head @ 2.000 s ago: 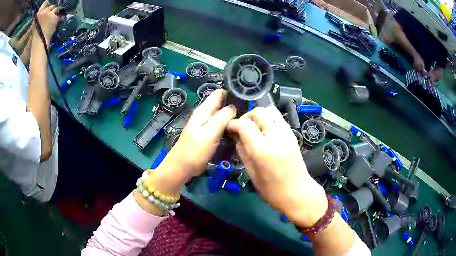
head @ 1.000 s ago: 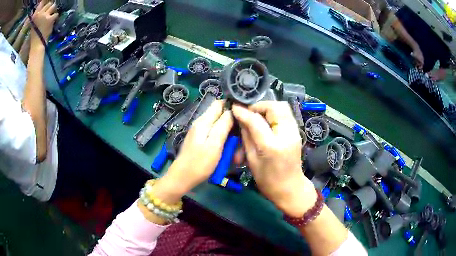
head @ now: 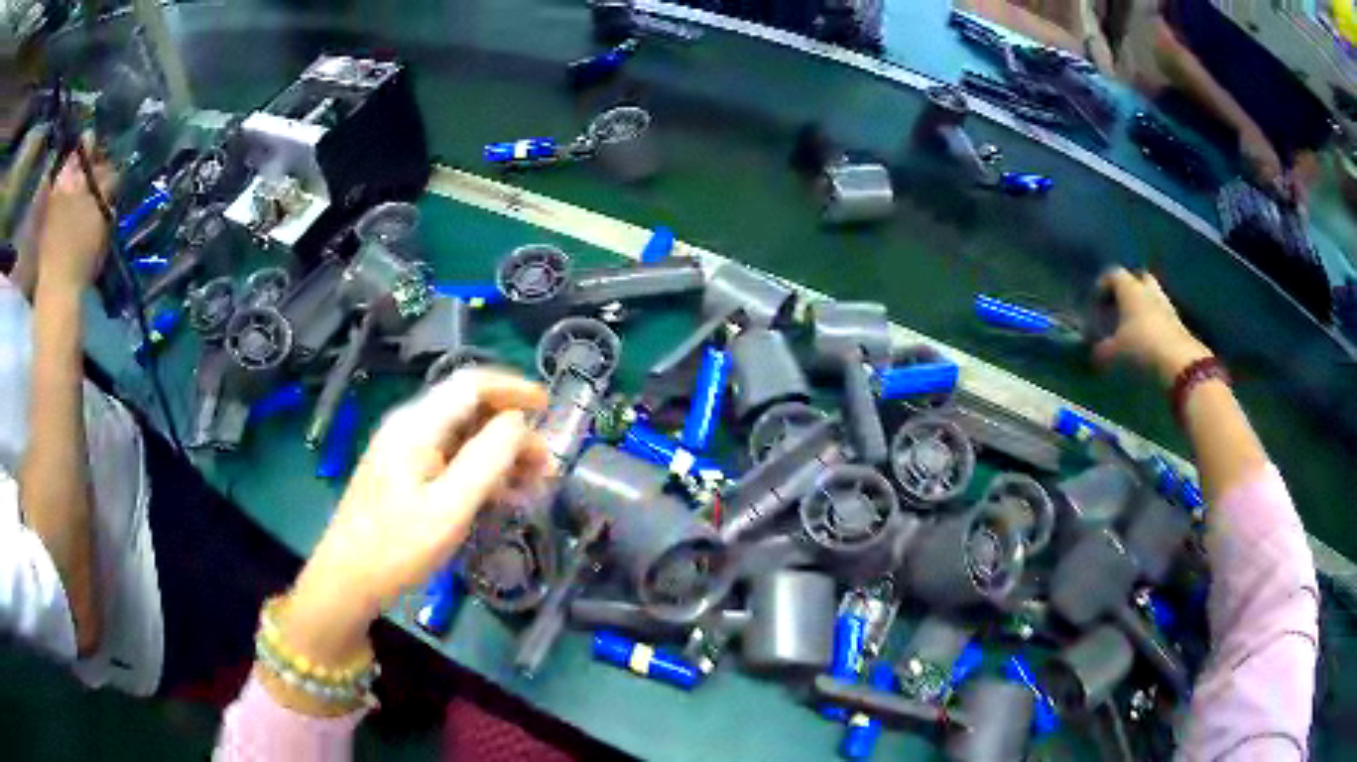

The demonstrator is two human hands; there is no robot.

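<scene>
My right hand (head: 1149, 325) is stretched out over the dark green belt at the right. Its fingers are closed around the dark, blurred head of a fan unit, whose blue battery (head: 1017, 313) sticks out to the left. My left hand (head: 454, 469) is over the left part of the heap, fingers curled. Its fingertips are at the handle of a grey fan unit (head: 578, 354) that lies in the heap; whether they grip it cannot be told. More grey fan heads (head: 848, 508), handles and blue batteries (head: 646, 658) lie heaped on the green worktop.
A black and white box (head: 320, 149) stands at the upper left. A neighbouring worker's hand and arm (head: 67, 223) are at the left edge. A pale strip (head: 595, 231) divides worktop and belt (head: 714, 149). Several units lie spaced on the belt. Another person's arm (head: 1220, 112) is beyond it.
My hands were together on a fan unit held in front of me. They have parted: the right has gone far right over the belt, the left towards the left part of the heap. The view has shifted.
</scene>
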